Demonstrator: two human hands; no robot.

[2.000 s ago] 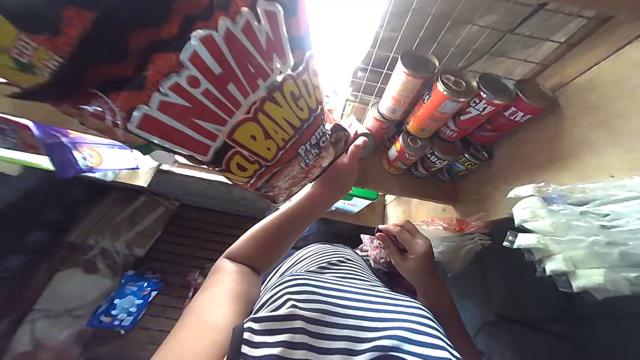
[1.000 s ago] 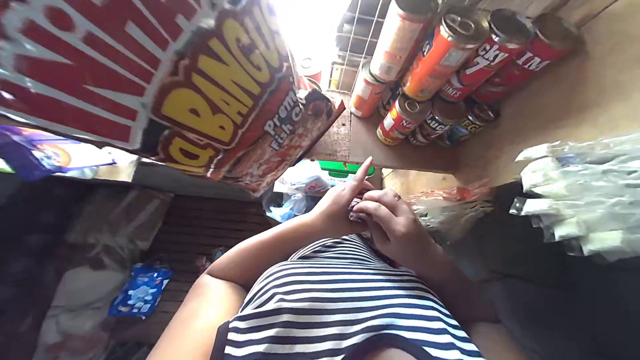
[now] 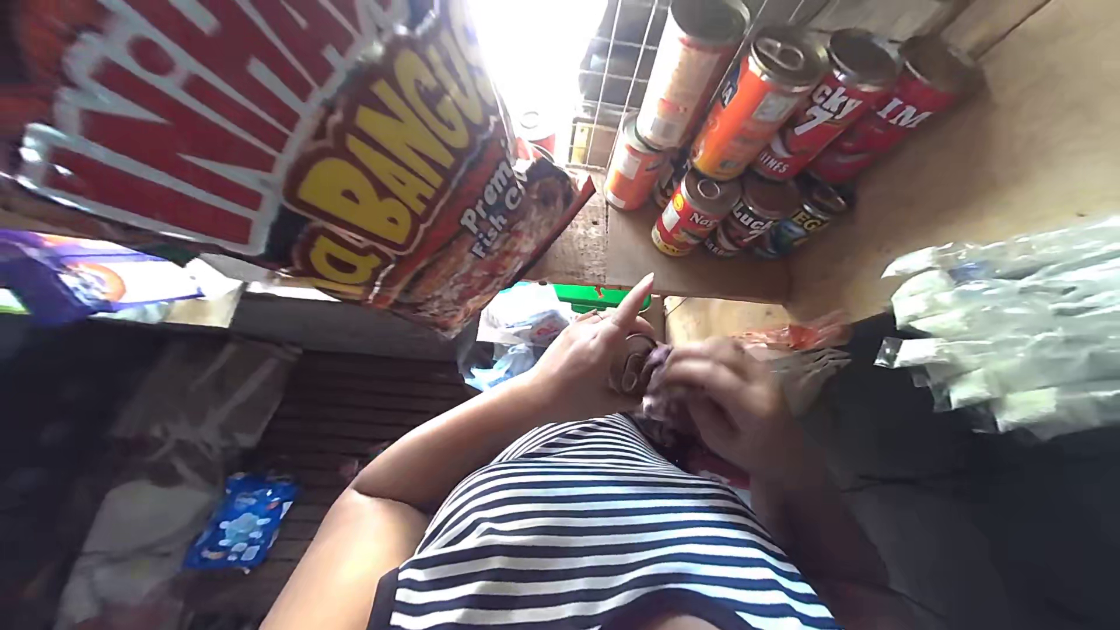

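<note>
Near the middle of the view, my left hand [image 3: 577, 363] is closed around a small metal can [image 3: 632, 366], its pull-tab end showing and its index finger raised. Beside it, my right hand [image 3: 731, 389] pinches a crumpled purplish cloth [image 3: 661, 398] at the can's right side. The can's label is hidden, and the right fingers are slightly blurred. Both hands are in front of the striped shirt [image 3: 604, 525]. Several food cans [image 3: 761, 114] stand stacked on a wooden shelf [image 3: 691, 271] above and beyond the hands.
A large snack packet [image 3: 376, 175] hangs at upper left. Clear plastic packets [image 3: 1024, 324] hang at right. A wire grille [image 3: 617, 79] is behind the cans. A green plastic item [image 3: 595, 297] and plastic bags [image 3: 516, 324] lie beyond my left hand. A blue packet [image 3: 241, 522] is at lower left.
My left hand has come down from beside the shelf cans to meet my right hand, which held the cloth lower down. The view has shifted a little closer to the shelf.
</note>
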